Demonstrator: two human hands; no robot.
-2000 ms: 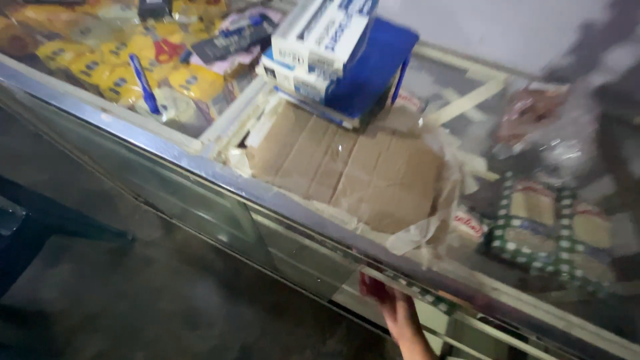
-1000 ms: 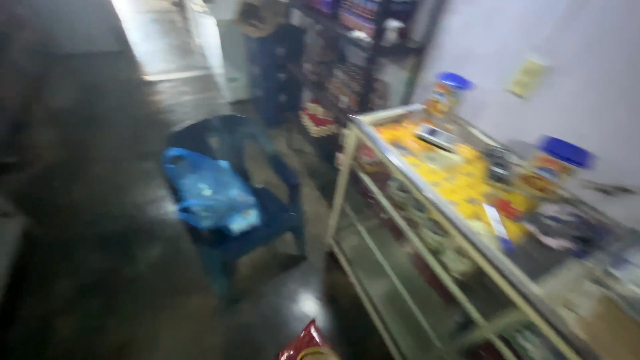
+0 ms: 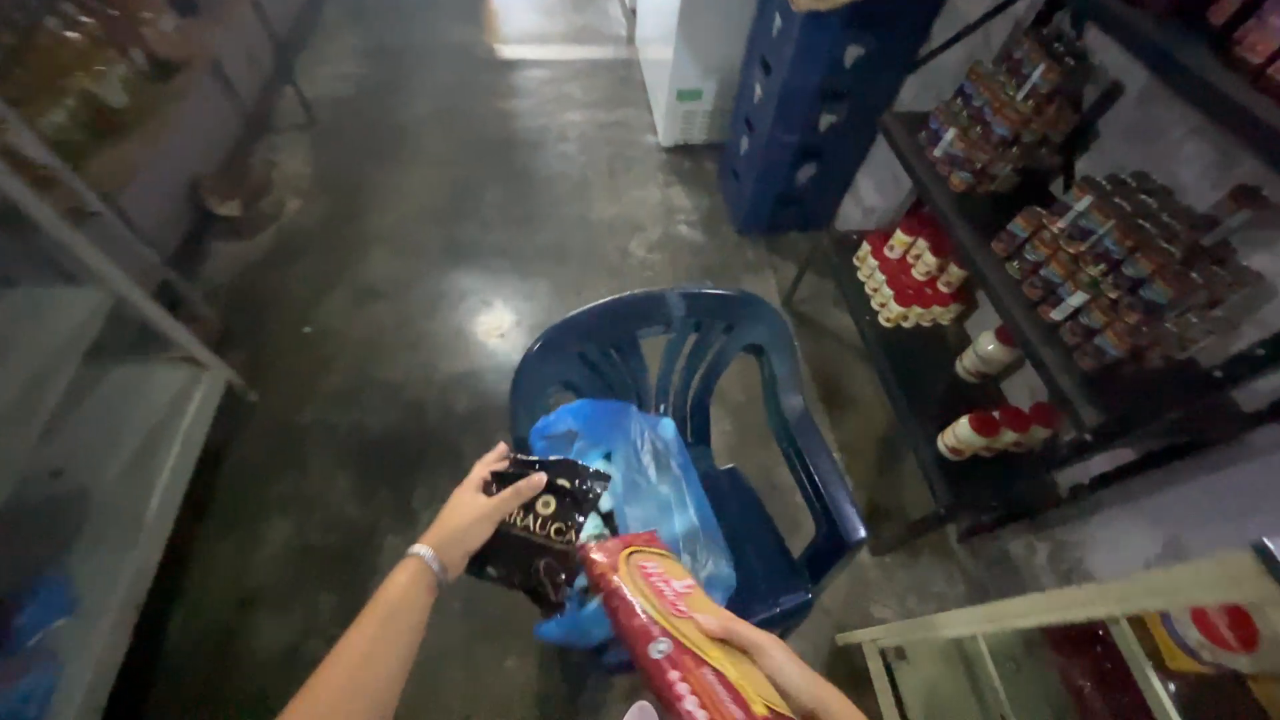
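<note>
My left hand [image 3: 478, 520], with a silver watch or bracelet at the wrist, grips a black foil packet [image 3: 540, 530] by its upper left side. Lower right, my right hand [image 3: 755, 650] holds a long red and yellow packet [image 3: 665, 620], its far end near the black packet. Both packets are over a blue plastic bag [image 3: 660, 470] that lies on the seat of a dark blue plastic armchair [image 3: 755, 530]. Pale items show faintly inside the bag. The packets cover part of the bag's front.
Dark shelves [image 3: 900, 390] with small jars [image 3: 1120, 260] and red-capped bottles [image 3: 910, 265] stand at right. Stacked blue crates [image 3: 790, 110] and a white appliance [image 3: 690, 80] are beyond the chair. A display case frame [image 3: 1060, 600] is lower right, a glass case [image 3: 110, 420] at left.
The view has swung from the display counter to the chair, now much closer. The black packet and both hands have come into view; one second ago only a red packet's tip showed at the bottom.
</note>
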